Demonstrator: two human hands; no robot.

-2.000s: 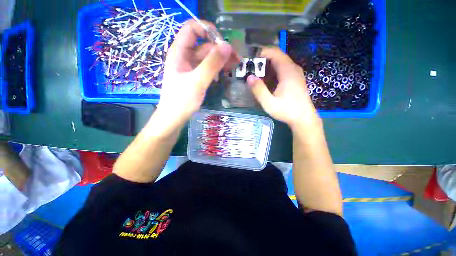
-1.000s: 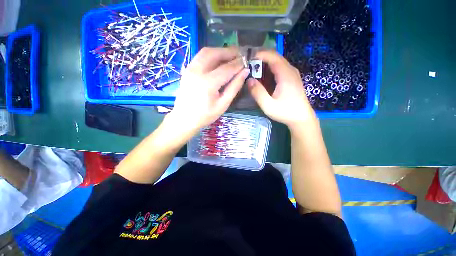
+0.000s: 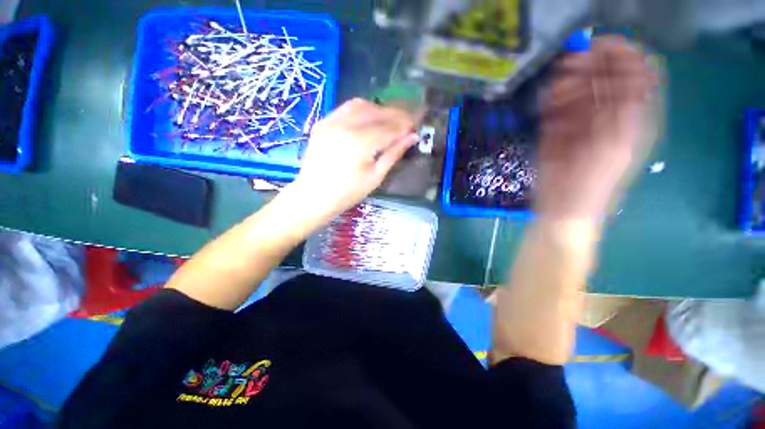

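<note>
The press head point(image 3: 474, 42) with its yellow label is at the top centre. Below it a small whitish fixture block point(image 3: 426, 140) shows beside my left fingertips. My left hand point(image 3: 356, 151) is at the fixture with thumb and fingers pinched together; what is between them is too small and blurred to tell. My right hand point(image 3: 591, 126) is raised at the right of the press head, strongly blurred; whether it grips the press lever cannot be told. The clear plastic box point(image 3: 314, 260) with rows of red-and-white wired parts point(image 3: 365, 239) is below the fixture.
The left blue bin point(image 3: 138, 109) holds jumbled wired parts. The right blue bin point(image 3: 450, 167) holds small rings, partly hidden by my right arm. A black flat rectangle point(image 3: 163, 193) lies below the left bin. Other blue bins point(image 3: 42, 96) stand at both sides. White-clothed people point(image 3: 38, 285) are at both edges.
My right hand has left the fixture and moved up and right beside the press head. My left hand came in to the fixture and stays there. The view has shifted and tilted.
</note>
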